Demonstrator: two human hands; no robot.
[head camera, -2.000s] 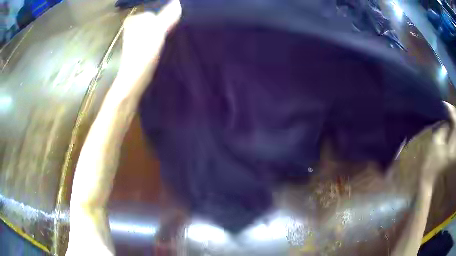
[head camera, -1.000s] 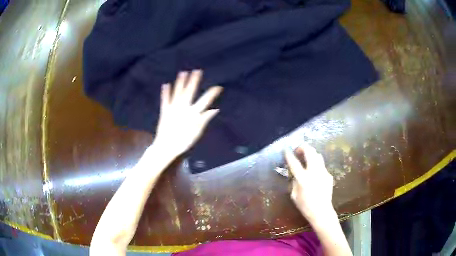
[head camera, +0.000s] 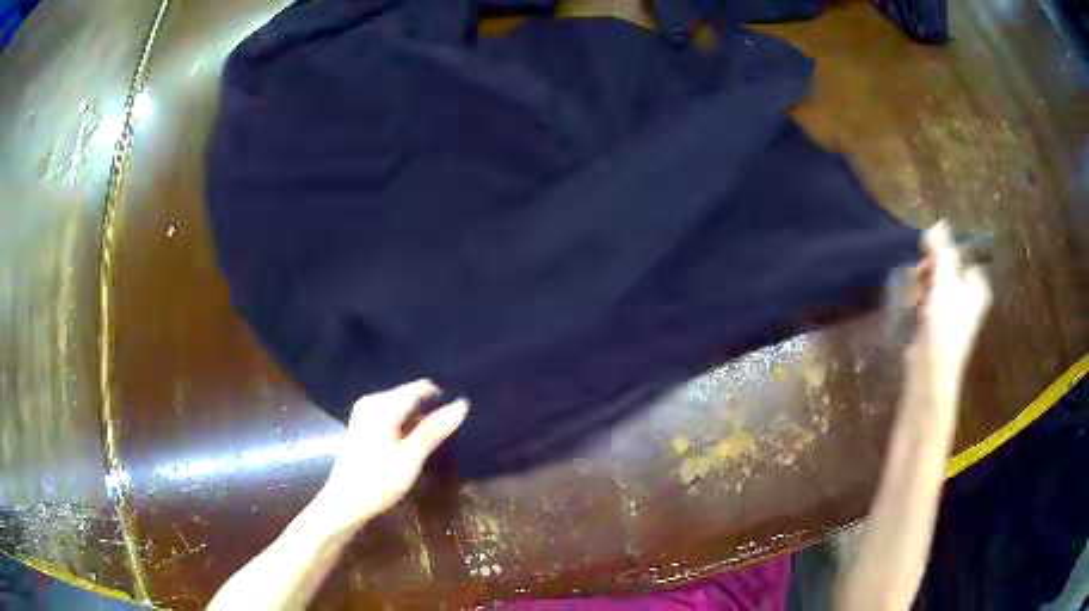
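A dark navy garment (head camera: 514, 227) lies spread on the brown table in front of me. My left hand (head camera: 400, 442) is at its near left edge, thumb and fingers curled on the cloth and pinching it. My right hand (head camera: 943, 281) is at the right and grips the garment's right corner, pulling the near edge taut between my hands. A small dark, blurred object, perhaps thread snips, shows at the right fingers; its shape cannot be made out.
The glossy brown table (head camera: 179, 298) has a yellowish joint line at the left and yellow edging (head camera: 1027, 418) at the near right. More dark cloth (head camera: 917, 18) lies at the far edge. Magenta clothing (head camera: 705, 591) shows at the bottom.
My left hand has gone from spread flat on the cloth to pinching its near edge. My right hand has moved right and up from the bare table and taken hold of the corner.
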